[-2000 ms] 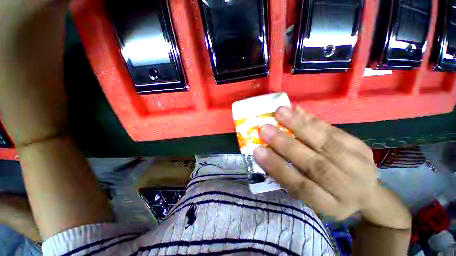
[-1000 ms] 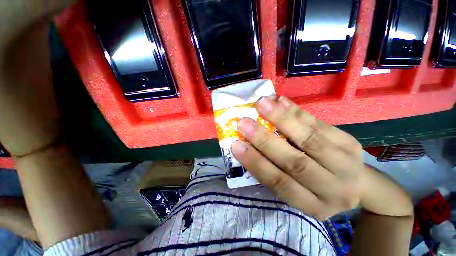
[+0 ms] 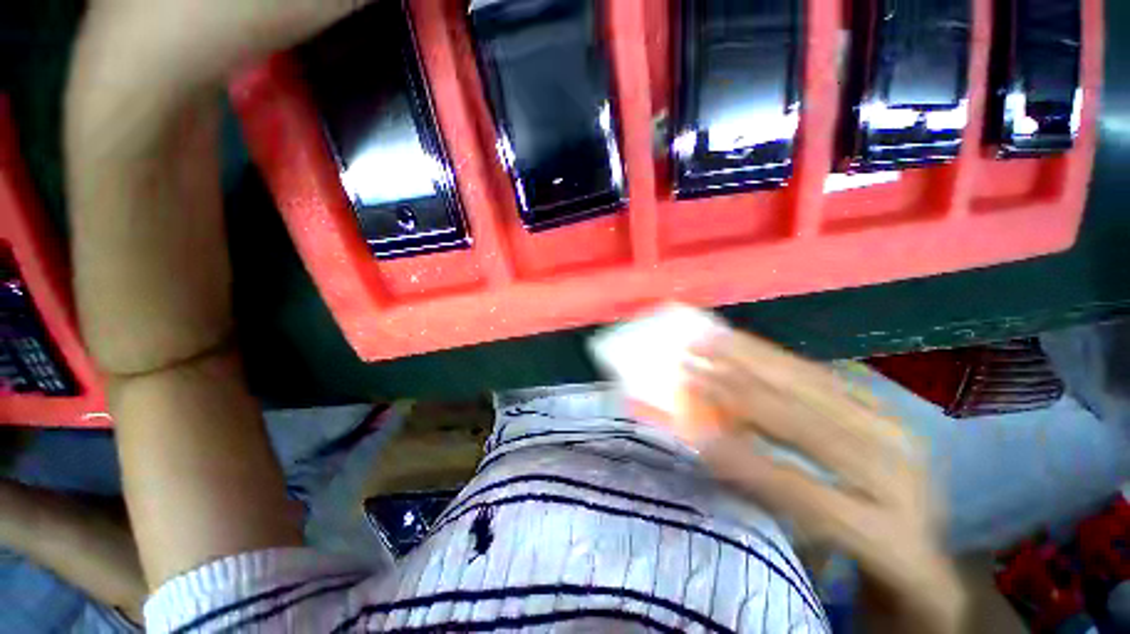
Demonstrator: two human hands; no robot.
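Note:
A red foam tray (image 3: 533,292) holds several glossy black phones in pockets, such as the second phone from the left (image 3: 551,136). My right hand (image 3: 824,464) is blurred, below the tray's near edge, and holds a white card with orange print (image 3: 663,359) against its fingers. My left forearm crosses the left side, and my left hand (image 3: 242,22) is cut off by the top edge, so its fingers cannot be seen.
The tray lies on a dark green surface (image 3: 496,372). Another red tray (image 3: 31,217) with a dark item is at the far left. Another person's arm (image 3: 74,533) is at the lower left. A brown board and red items lie below.
The tray appears shifted, with its right end now in view. My right hand and the card have moved down and right, away from the tray's edge. My left forearm appears further right.

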